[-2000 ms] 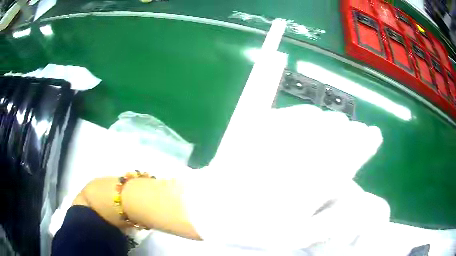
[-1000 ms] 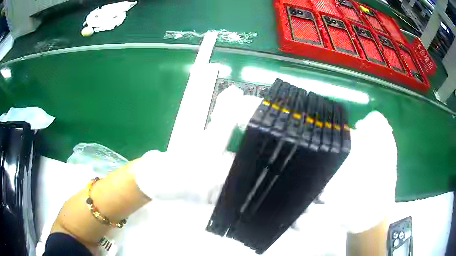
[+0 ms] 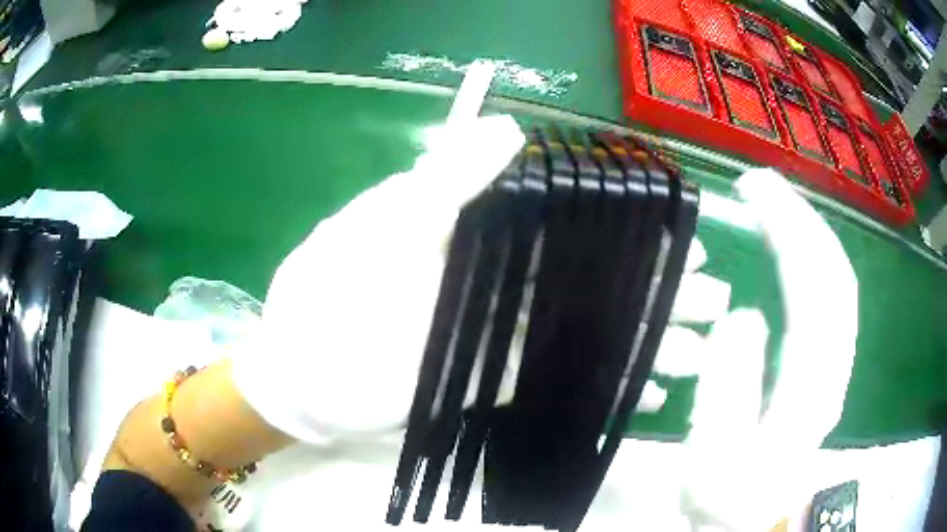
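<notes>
A stack of several black phone middle frames (image 3: 561, 343) stands steeply in front of me, with orange and red spots along its top edge. Some frames on its left side are fanned apart, with gaps between them. My left hand (image 3: 363, 281), in a white glove, grips the stack's upper left side. My right hand (image 3: 768, 353), also gloved, is beside the stack's right side with thumb and fingers spread. Its fingertips are close to the stack's edge; whether they touch is unclear. Glare washes out glove detail.
A red divided tray (image 3: 665, 114) holding frames lies beyond the belt divider. A black blister tray (image 3: 36, 333) is at left, near clear film (image 3: 208, 301). A white strip (image 3: 472, 91) extends behind my left hand. A single frame (image 3: 834, 509) lies at lower right.
My left hand has moved up onto the stack's upper left. The stack is turned more upright, with its left frames spread apart. My right hand's fingers now show apart beside it.
</notes>
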